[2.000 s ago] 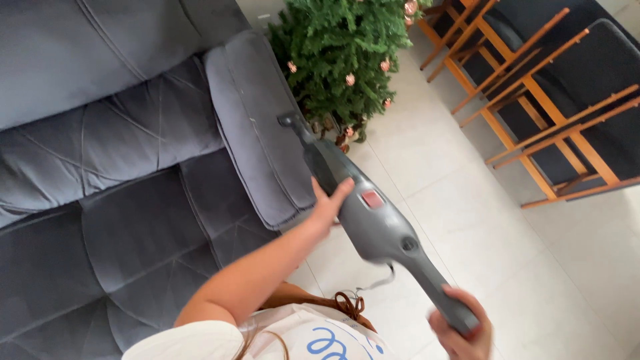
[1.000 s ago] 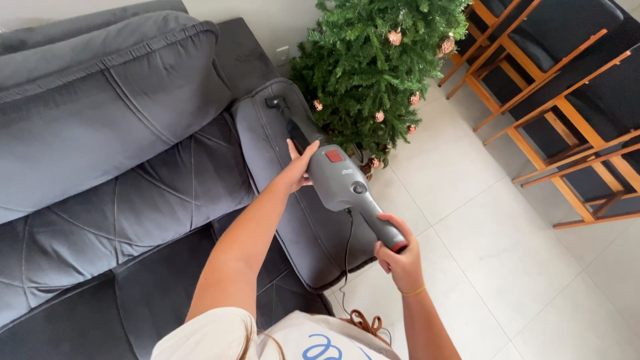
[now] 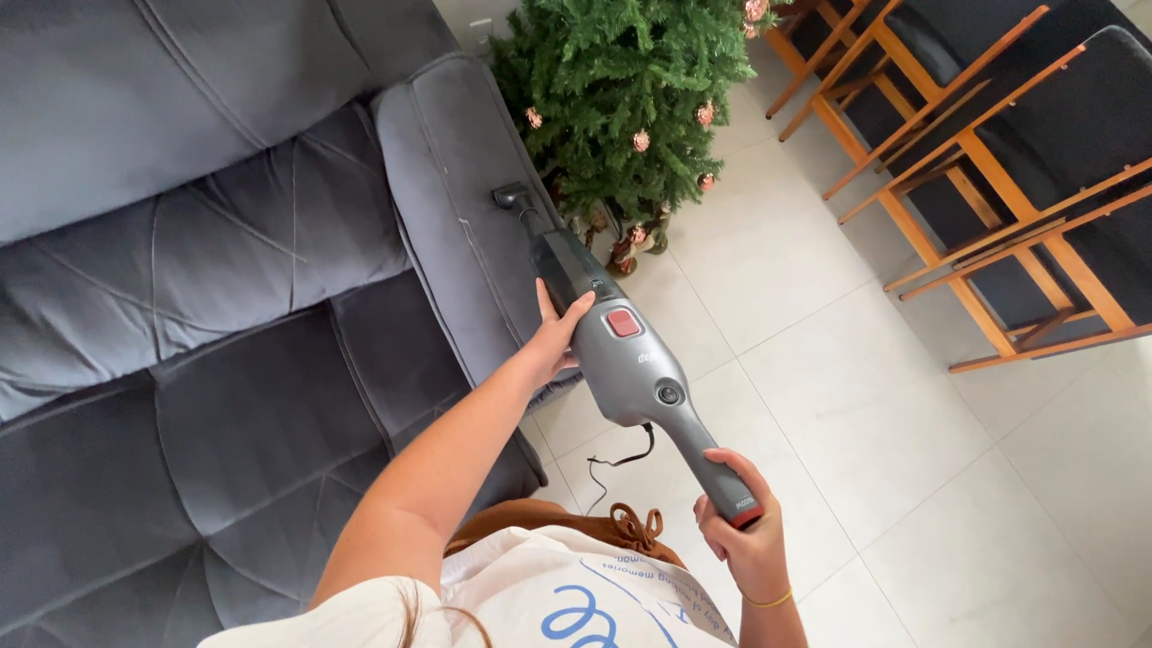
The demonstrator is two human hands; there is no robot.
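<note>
A grey handheld vacuum cleaner [image 3: 630, 360] with a red button is held diagonally between my hands. My left hand [image 3: 560, 331] supports its body near the dark dust container, thumb on top and part of the fingers hidden beneath. Around the end of the handle, my right hand [image 3: 742, 513] is closed. The small nozzle [image 3: 511, 195] is over the top of the grey sofa armrest [image 3: 450, 180]; whether it touches the fabric cannot be told. A black power cord [image 3: 637, 453] hangs from the underside of the vacuum.
Grey sofa cushions [image 3: 252, 432] fill the left side. Beyond the armrest stands a Christmas tree [image 3: 621, 99] with pinkish ornaments, and small figurines [image 3: 625, 256] sit at its base. Wooden chairs with dark seats [image 3: 1017, 198] are at the upper right, on a pale tiled floor [image 3: 810, 360].
Two seconds ago the vacuum's nozzle was near the armrest's outer edge by the tree; a second ago it was nearer the armrest's back end. Both hands have kept hold of the vacuum.
</note>
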